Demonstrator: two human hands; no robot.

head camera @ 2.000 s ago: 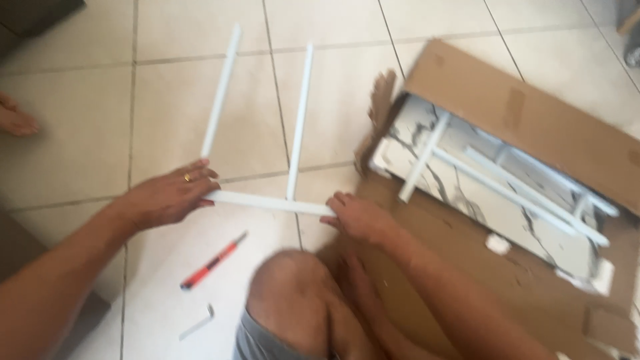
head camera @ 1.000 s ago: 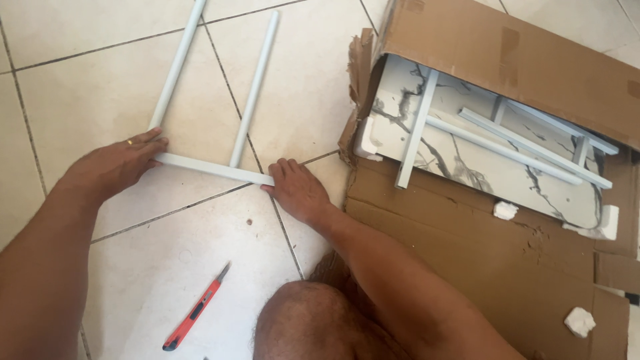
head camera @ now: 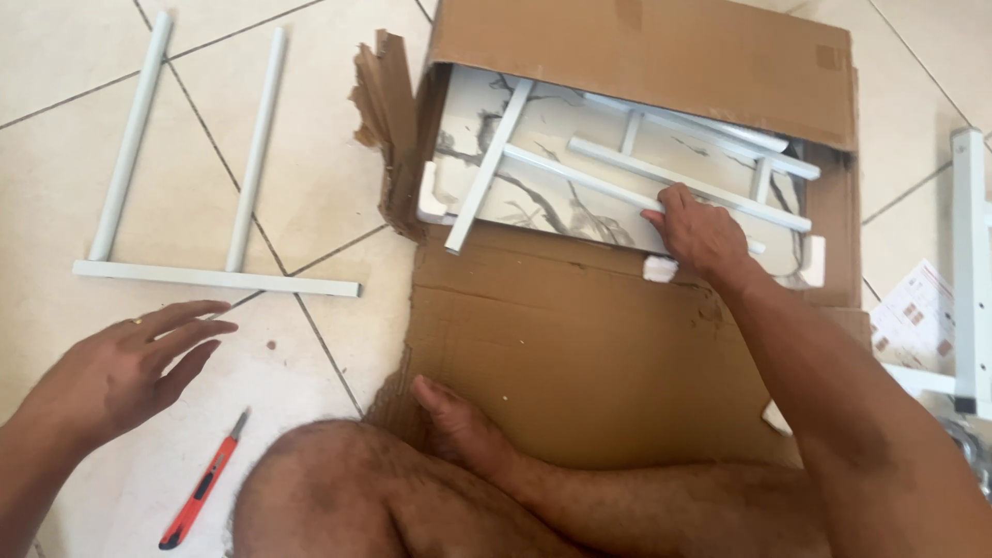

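My right hand point(head camera: 701, 232) reaches over the cardboard box, its fingers closed on a white metal frame piece point(head camera: 581, 177) with a crossbar at its left end. That piece lies with other white metal frame parts point(head camera: 690, 182) on a marble-patterned board point(head camera: 542, 205). My left hand point(head camera: 128, 368) hovers over the tiles, fingers apart and holding nothing. Just beyond it lies a three-sided white metal frame point(head camera: 217, 279), its two long tubes pointing away from me. Below the left hand is a red utility knife point(head camera: 203, 488) with its blade out.
The cardboard box point(head camera: 643, 46) has a torn flap at its left and an opened flap point(head camera: 558, 364) toward me. White foam pieces point(head camera: 660, 269) sit at its edge. At the right stand white metal parts point(head camera: 970, 271) beside a printed sheet point(head camera: 914, 314). My bent legs are close in front.
Both hands have let go of the three-sided frame on the floor. My right hand has moved right to the parts in the box; my left hand has drawn back toward me. The view has shifted right.
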